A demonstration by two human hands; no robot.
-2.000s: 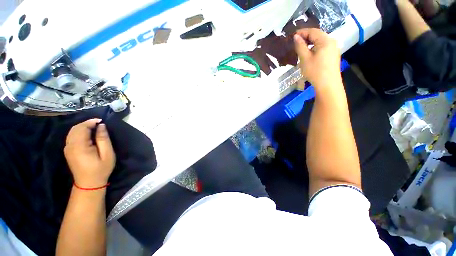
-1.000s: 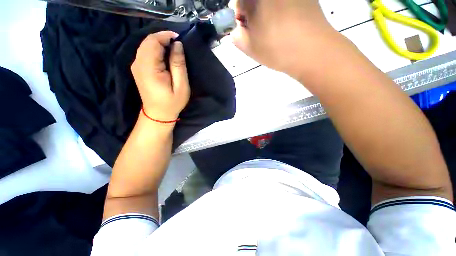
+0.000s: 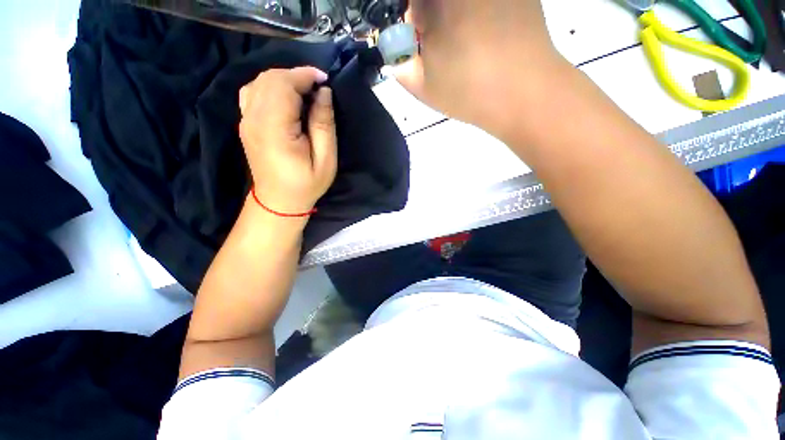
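Note:
The black garment piece [image 3: 361,155] lies bunched on the white table, its edge running up under the sewing machine head [image 3: 258,10] at the top. My left hand [image 3: 288,137] pinches the cloth edge between thumb and fingertips, just below and left of the needle area. My right hand [image 3: 465,60] is at the machine head, just right of the round white knob [image 3: 398,43]. Its fingers are cut off by the top edge or hidden behind the hand, so what they touch cannot be told. The presser foot and needle are mostly hidden.
Shears with a yellow loop [image 3: 654,64] and a green loop [image 3: 732,39] lie at the upper right, beside a small brown piece [image 3: 708,85]. A ruler strip [image 3: 732,129] runs along the table's front edge. Black garment stacks [image 3: 34,206] are at the left. A blue crate [image 3: 740,172] shows below right.
My view has turned down and left since two seconds ago. My right hand has moved from the brown scraps to the machine head. My left hand still holds the cloth, slightly shifted in view.

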